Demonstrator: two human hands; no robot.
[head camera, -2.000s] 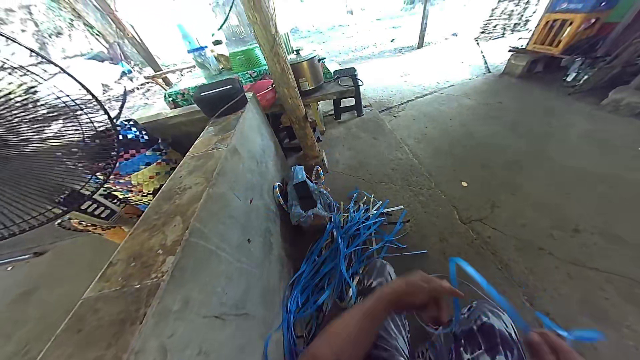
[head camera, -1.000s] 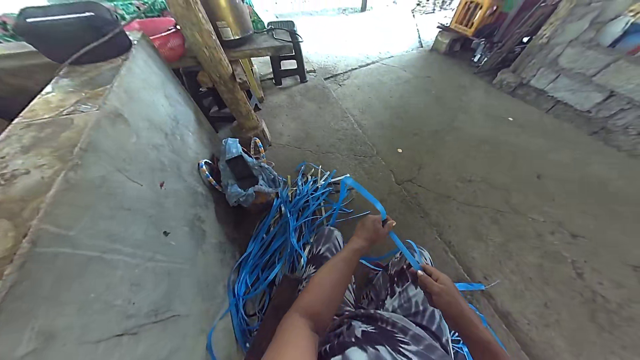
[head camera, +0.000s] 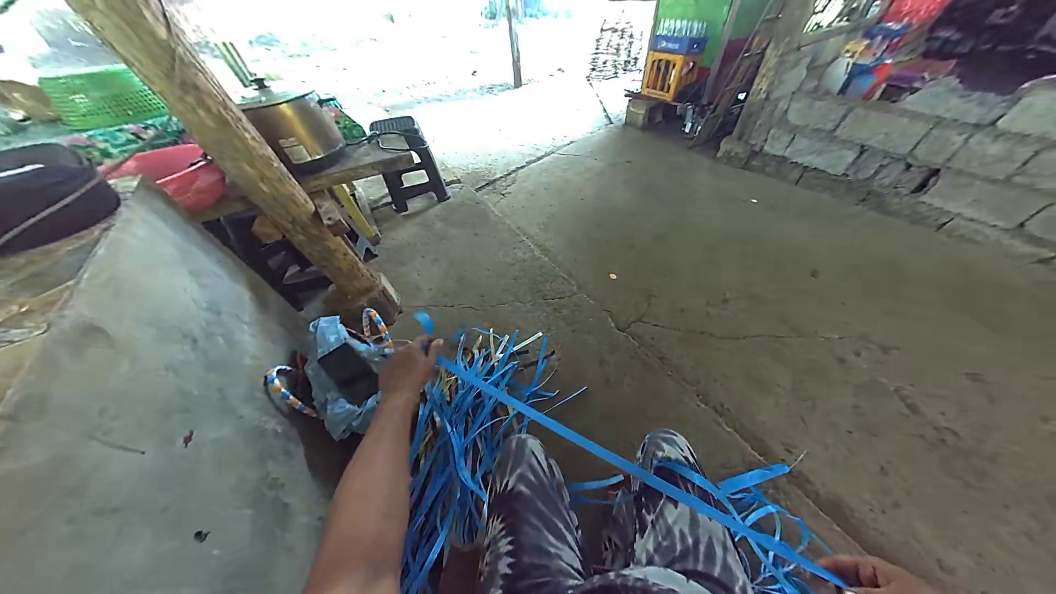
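A blue plastic strip (head camera: 606, 454) runs taut and slanting across my knees. Its upper left part is gripped by my left hand (head camera: 408, 367), and a short end sticks up past the fingers. At the lower right edge my right hand (head camera: 870, 573) holds the other part of the strip. A thick bundle of blue strips (head camera: 462, 445) lies to the left of my legs, just below my left hand. More loose blue strips (head camera: 767, 511) lie by my right knee. Left of the bundle stands a bag with beaded handles (head camera: 285, 394), with blue plastic and a dark item in it.
A sloping concrete wall (head camera: 165, 396) borders my left side. Ahead are a wooden post (head camera: 239, 157), a metal pot (head camera: 293, 128) on a wooden bench and a dark plastic stool (head camera: 408, 165). A block wall (head camera: 891, 132) and a yellow crate (head camera: 667, 76) stand across the concrete floor.
My hands have moved far apart, and the strip between them is now stretched straight. My left hand is now closer to the bag. The view has shifted.
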